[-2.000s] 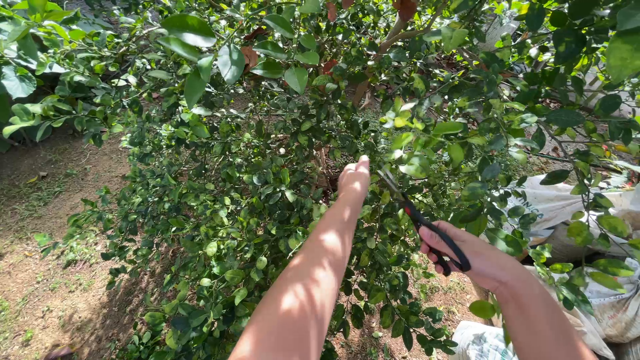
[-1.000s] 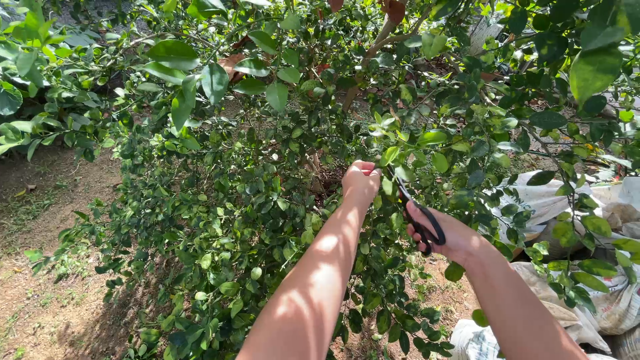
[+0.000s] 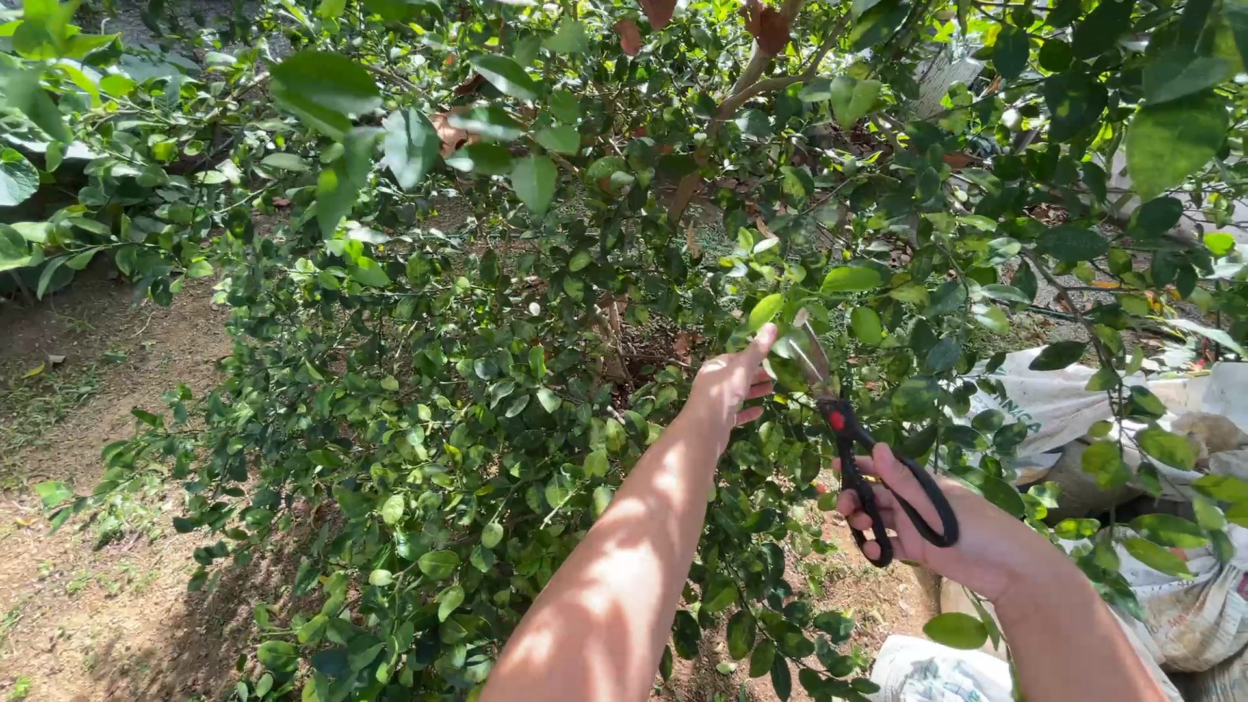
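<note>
Black-handled scissors (image 3: 846, 429) with a red pivot are in my right hand (image 3: 916, 517), its fingers through the handle loops. The metal blades point up and left, a little apart, among the leaves. Just left of the blades, my left hand (image 3: 731, 385) reaches into a leafy green shrub (image 3: 468, 390). Its thumb is raised beside a bright green leaf (image 3: 766, 310), and its fingers are partly spread. Whether the thumb touches this leaf or a twig behind it cannot be told.
White woven sacks (image 3: 1048, 400) lie at the right, with another sack (image 3: 941, 673) at the bottom right. Bare soil (image 3: 97, 429) shows at the left. A brown branch (image 3: 756, 83) crosses at the top, and leafy twigs hang near the camera.
My left hand's fingers, closed together a second ago, are now spread more. The scissors, close beside that hand then, now stand slightly to its right with their blades a little apart.
</note>
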